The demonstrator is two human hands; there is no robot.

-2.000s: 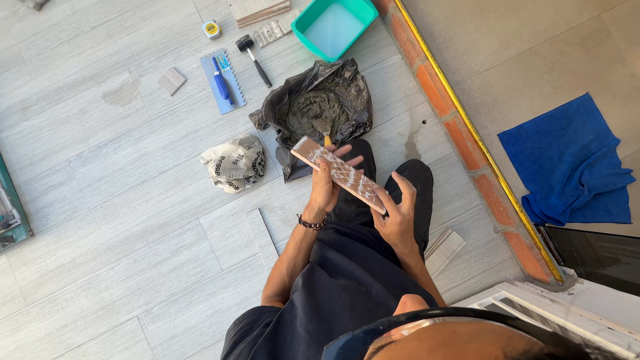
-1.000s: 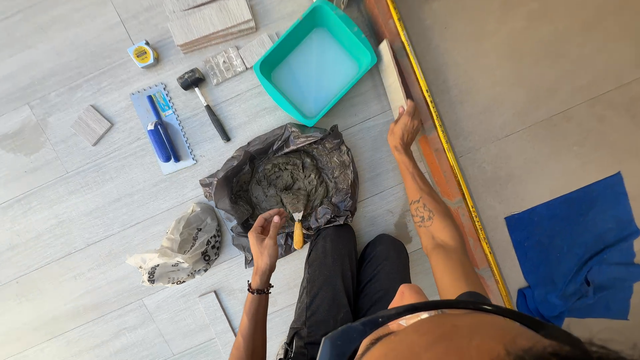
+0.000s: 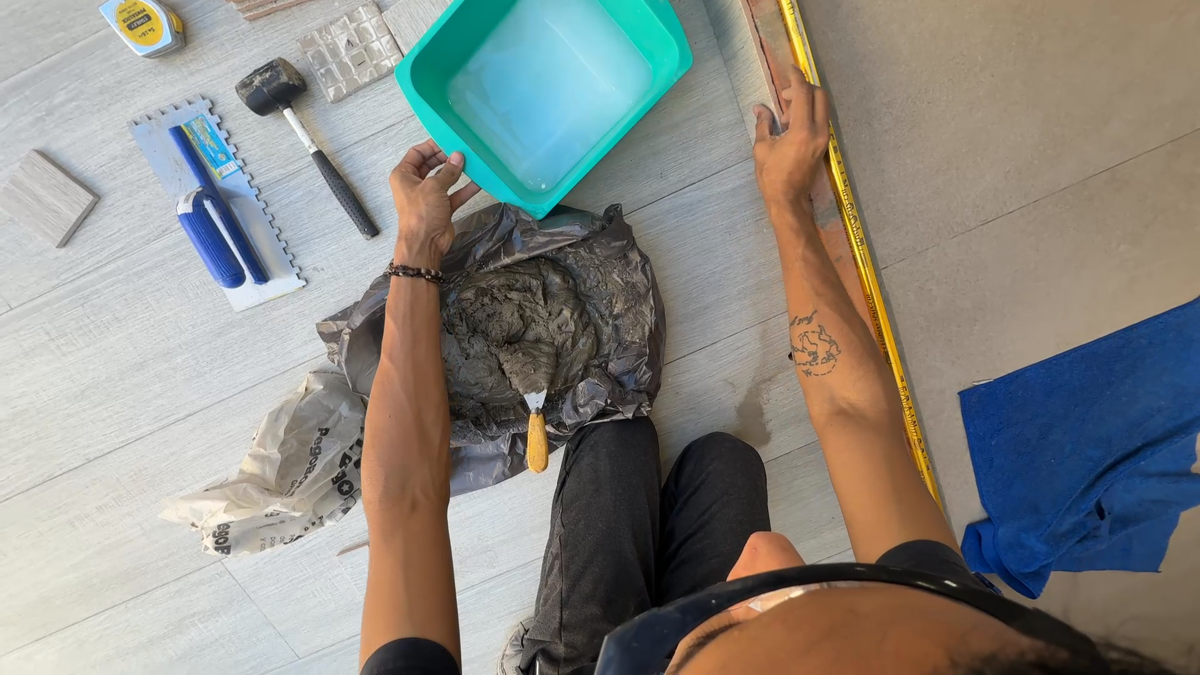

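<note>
My left hand is at the near left corner of a teal plastic basin, its thumb and fingers on the rim. The basin holds cloudy water. Over the brick edging, my right hand has thumb and fingers astride the near end of a narrow tile strip; the fingers partly hide that end. Between my arms, grey mortar lies in a crumpled black plastic bag. A yellow-handled putty knife stands with its blade in the mortar.
A notched trowel, a rubber mallet, a tape measure and tile pieces lie left. A printed bag sits near my left arm. A yellow level-like bar borders the brick edging; a blue cloth lies right.
Both hands held the tile strip at first; then my right hand alone carried it to the brick edging. My left hand has moved from above the mortar to the basin's rim. The view has come closer.
</note>
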